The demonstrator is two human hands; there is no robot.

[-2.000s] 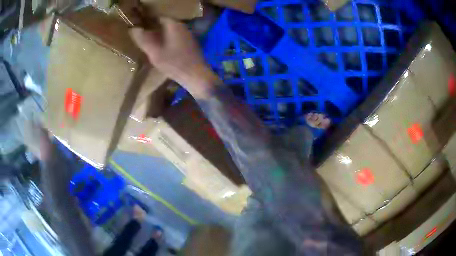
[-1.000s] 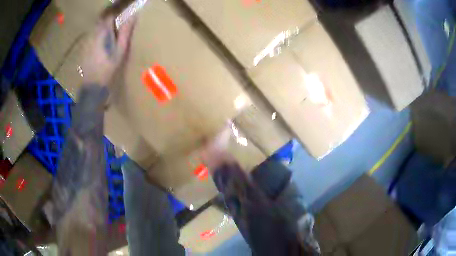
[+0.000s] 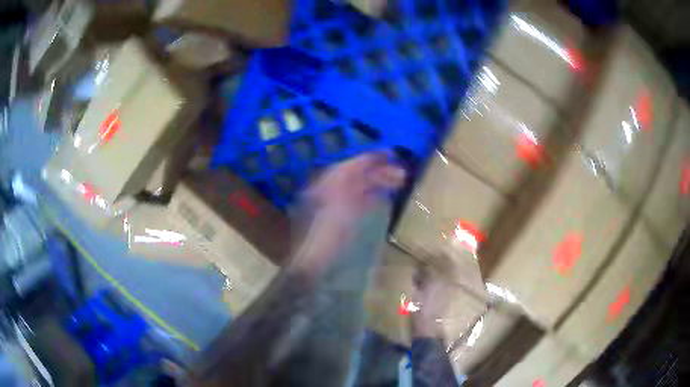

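Note:
The frame is blurred. My left hand [image 3: 354, 183] is over the blue lattice pallet [image 3: 408, 113], beside the left edge of the carton rows. Its fingers look curled, and I cannot tell if it holds anything. My right hand [image 3: 431, 302] is lower, over or against a brown carton [image 3: 390, 283] with a small orange-red sticker. Its fingers and any grip are too blurred to make out. Cartons with orange-red stickers and glossy tape stand in rows on the right, such as this carton [image 3: 454, 193].
At left, a stickered carton [image 3: 125, 113] sits tilted near another carton [image 3: 227, 249] with a printed side. More brown cardboard [image 3: 227, 19] is at the top. A yellow line [image 3: 125, 291] crosses the grey-blue floor, near a blue object [image 3: 110, 325] at lower left.
The view has swung, bringing the pallet to the upper middle and the carton rows to the right. My hands are off the large stickered carton they were on a second ago.

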